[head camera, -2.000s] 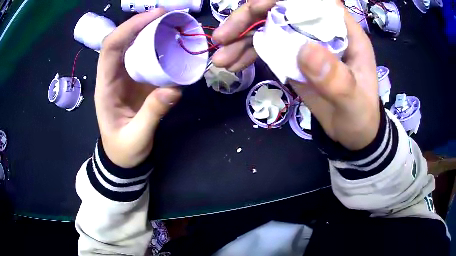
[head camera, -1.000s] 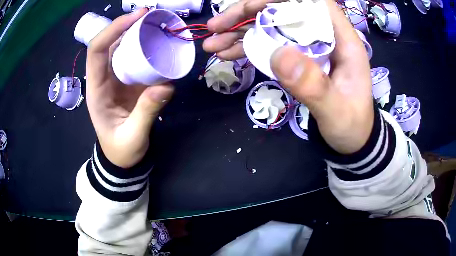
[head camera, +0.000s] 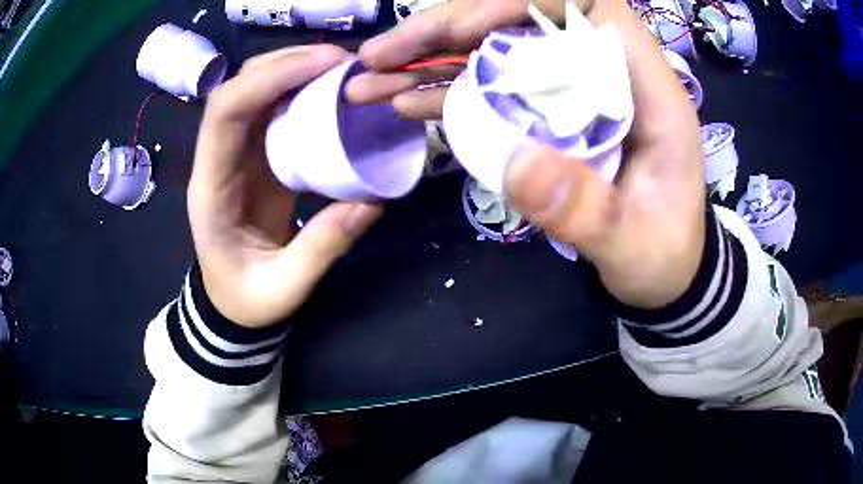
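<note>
My left hand (head camera: 265, 189) holds a lilac housing sleeve (head camera: 317, 142), its open mouth turned right toward the other hand. My right hand (head camera: 606, 180) holds a lilac fan unit (head camera: 487, 118) with a white impeller (head camera: 568, 76) facing up. Red motor leads (head camera: 437, 63) run along my right fingers toward the sleeve. My right fingertips are at the sleeve's upper rim and partly cover its mouth. The ends of the leads are hidden. The sleeve and fan unit are apart.
Behind my hands, another sleeve (head camera: 175, 61) and joined sleeves (head camera: 331, 11) lie on the black table (head camera: 397, 331). A loose fan unit (head camera: 123, 176) lies at left. Several more lie at right, including one near my right wrist (head camera: 766, 213). A white scrap (head camera: 449, 283) lies centrally.
The sleeve in my left hand has moved right and slightly down, closer to the fan unit. My right hand has tilted the impeller upward, and its fingertips now reach the sleeve's rim.
</note>
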